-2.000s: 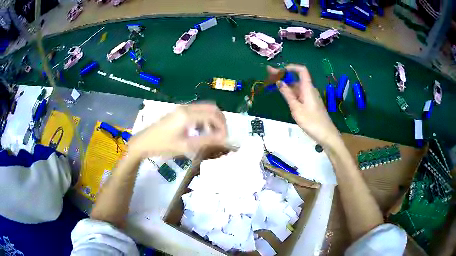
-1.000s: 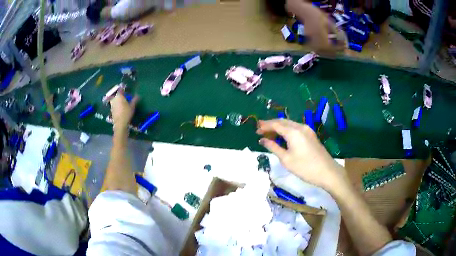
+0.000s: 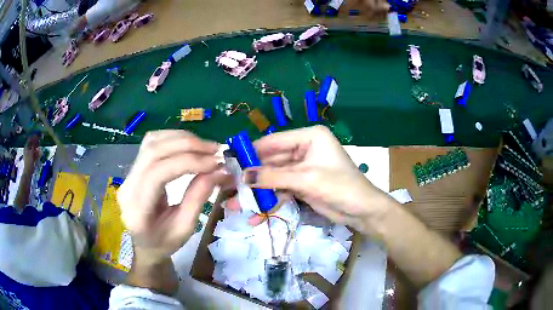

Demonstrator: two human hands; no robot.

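Observation:
A blue battery cell (image 3: 265, 198) is held up tilted above the open carton (image 3: 209, 254). My right hand (image 3: 315, 169) grips it from the right. My left hand (image 3: 173, 187) is at its left side, fingers on a white pad (image 3: 245, 195) that lies along the cell. Thin wires run down from the cell's lower end to a small circuit board (image 3: 277, 277), which hangs over the heap of white pads (image 3: 315, 251) in the carton. Whether the pad is fully stuck to the cell cannot be told.
The green belt (image 3: 376, 79) crosses behind, carrying pink car shells (image 3: 235, 63), blue cells and a yellow-wrapped component (image 3: 193, 114). A PCB panel (image 3: 441, 166) lies on cardboard at right. Yellow sheets (image 3: 70, 192) and a neighbour's sleeve (image 3: 45, 248) are at left.
My left hand has come back from the belt's left side. My right hand has come off the belt's edge, and a wired blue cell is now between both hands. Belt items have shifted left in view.

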